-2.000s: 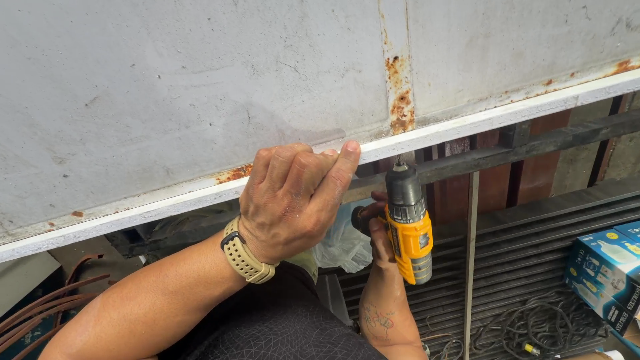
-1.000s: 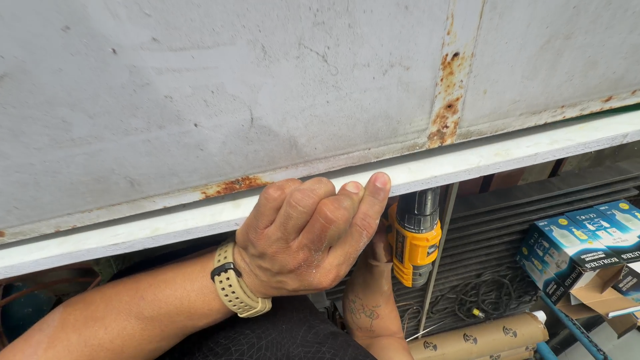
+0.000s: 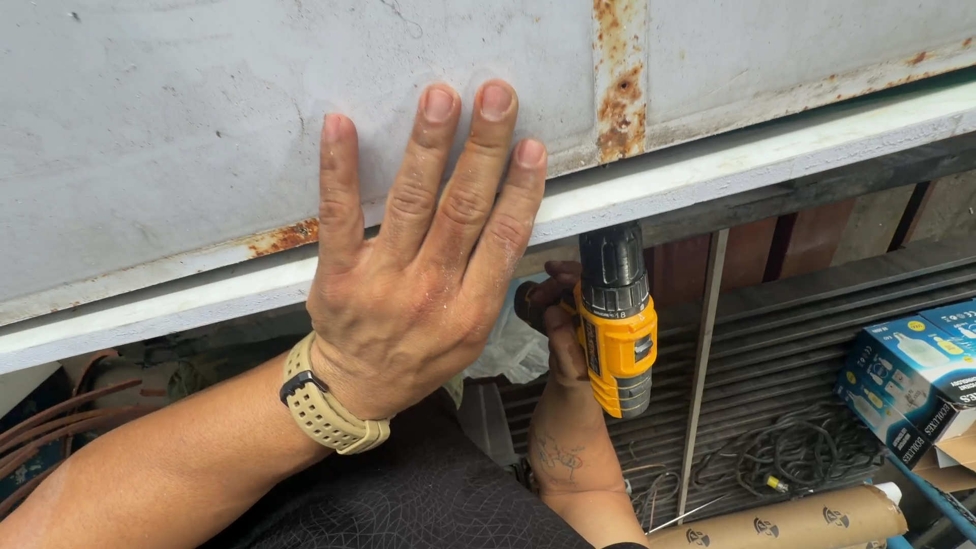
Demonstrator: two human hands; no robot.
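My left hand [image 3: 419, 274], with a beige perforated watch strap on the wrist, lies with spread fingers across a white strip [image 3: 724, 179] and onto a grey sheet panel [image 3: 191, 114]. Its thumb is hidden. Below the strip, my right hand [image 3: 566, 335] grips a yellow and black cordless drill [image 3: 619, 328] by its handle, mostly hidden behind the tool. The drill points up at the strip's underside; its chuck top and any bit are hidden. A dark gap shows between strip and panel. A rusty vertical seam [image 3: 621, 84] marks the panel.
Dark metal bars [image 3: 808, 293] run below at the right, with a thin upright rod [image 3: 700, 366]. Tangled black cable [image 3: 793, 450], a brown paper roll [image 3: 793, 526] and blue printed boxes [image 3: 900, 374] lie lower right. Reddish-brown tubing [image 3: 69, 423] curves at the left.
My left hand has gone from curled fingers on the strip's edge to spread fingers reaching onto the panel. The strip sat close against the panel two seconds ago; a gap shows now.
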